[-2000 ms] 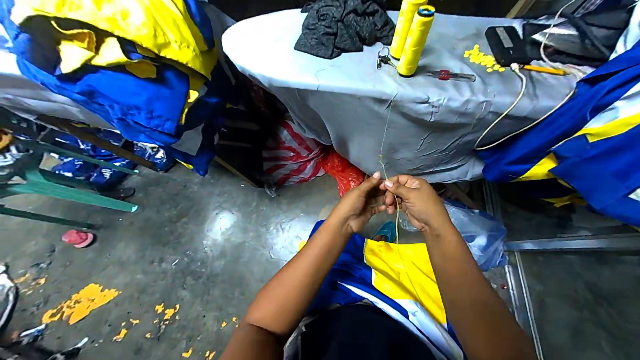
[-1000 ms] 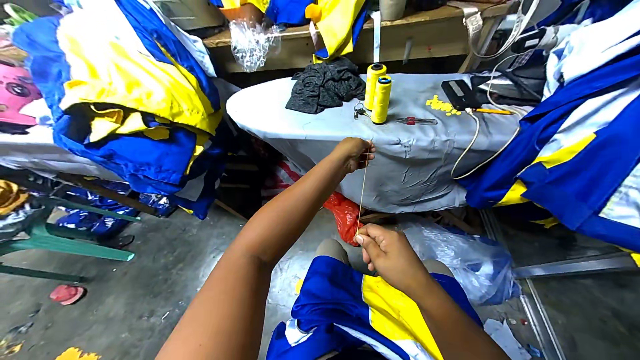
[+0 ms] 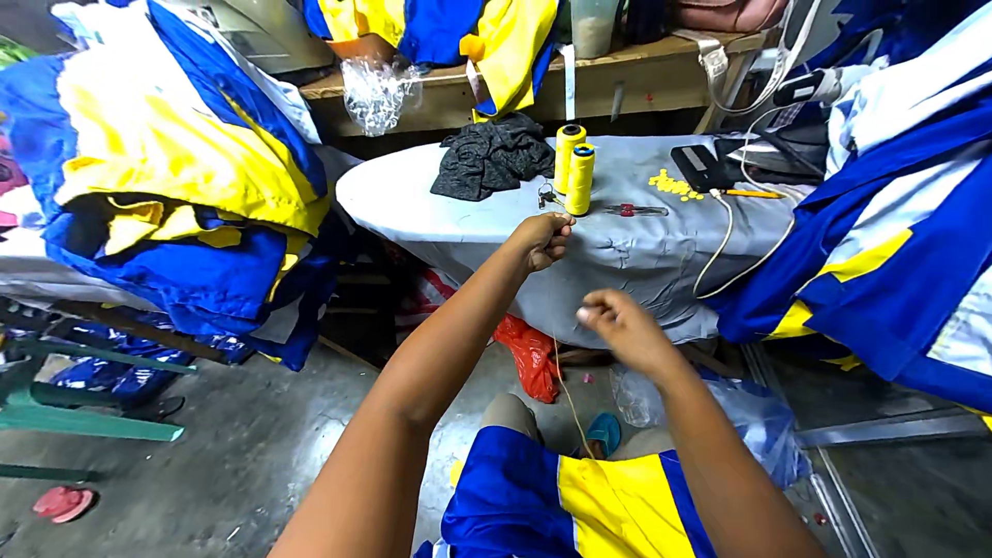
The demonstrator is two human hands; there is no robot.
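My left hand (image 3: 545,240) is at the front edge of the padded board, its fingertips pinched at the foot of the front yellow thread cone (image 3: 580,180); a fine thread (image 3: 564,372) hangs below it toward my lap. A second yellow thread cone (image 3: 568,159) stands just behind. My right hand (image 3: 620,324), somewhat blurred, is lower and to the right, fingers curled; whether it holds the thread cannot be told. Blue and yellow fabric (image 3: 620,496) lies over my lap. Right of the cones lies a small tool with a red middle (image 3: 629,210).
The grey-covered board (image 3: 387,194) also bears a dark crumpled cloth (image 3: 496,155), yellow bits (image 3: 673,184), a black device (image 3: 697,168) and an orange pencil (image 3: 752,194). Garments are piled left (image 3: 194,178) and right (image 3: 891,256). A red plastic bag (image 3: 531,353) lies below.
Two seconds ago both hands were together over my lap; then the left reached the board with thread taut down to the right. Now the right hand has risen toward the board. The view has tilted up.
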